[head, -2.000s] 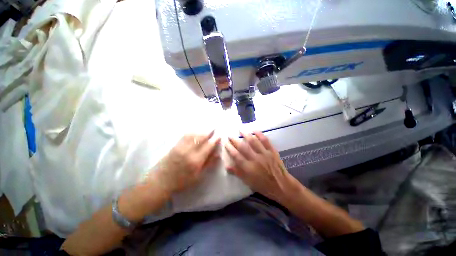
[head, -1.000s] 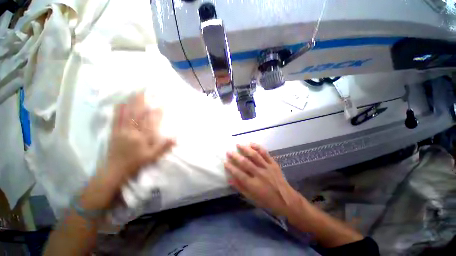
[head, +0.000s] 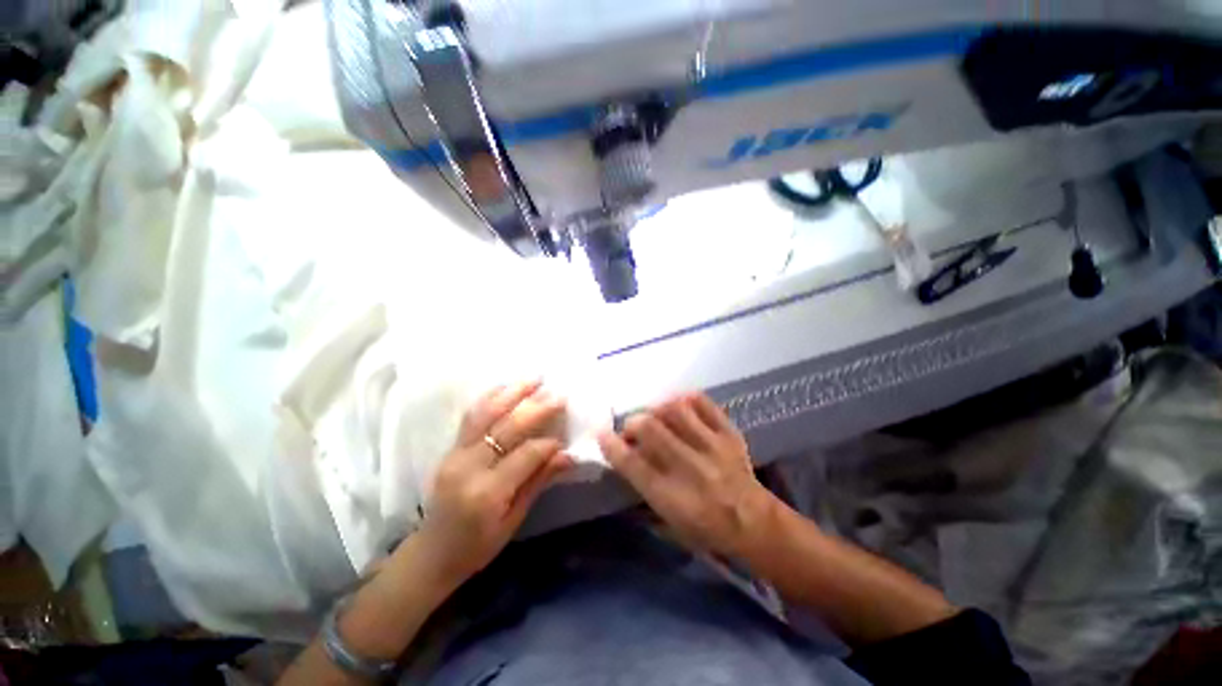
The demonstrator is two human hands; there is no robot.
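Observation:
The cream-white fabric piece (head: 362, 389) lies in folds on the table left of and below the sewing machine head, glaring white near the needle. My left hand (head: 499, 469), with a ring and a wrist band, holds the cloth's edge near the table's front edge. My right hand (head: 686, 462) has its fingers curled at the cloth's right end, touching its tip; whether it pinches the cloth is unclear. The sewing machine (head: 804, 94) stands above both hands. Its presser foot and needle area is lost in glare.
Black-handled scissors (head: 828, 181) lie behind dark thread snips (head: 968, 271), with a pale strip (head: 901, 252) between them. A printed scale (head: 858, 382) runs along the front edge. Crumpled cloth (head: 134, 174) and a blue strip (head: 81, 355) are at left. Grey cloth (head: 1112, 496) hangs at lower right.
My left hand has moved right from the flat cloth to its edge, beside my right hand. The cloth is now more bunched at left. The machine appears shifted left and up in view.

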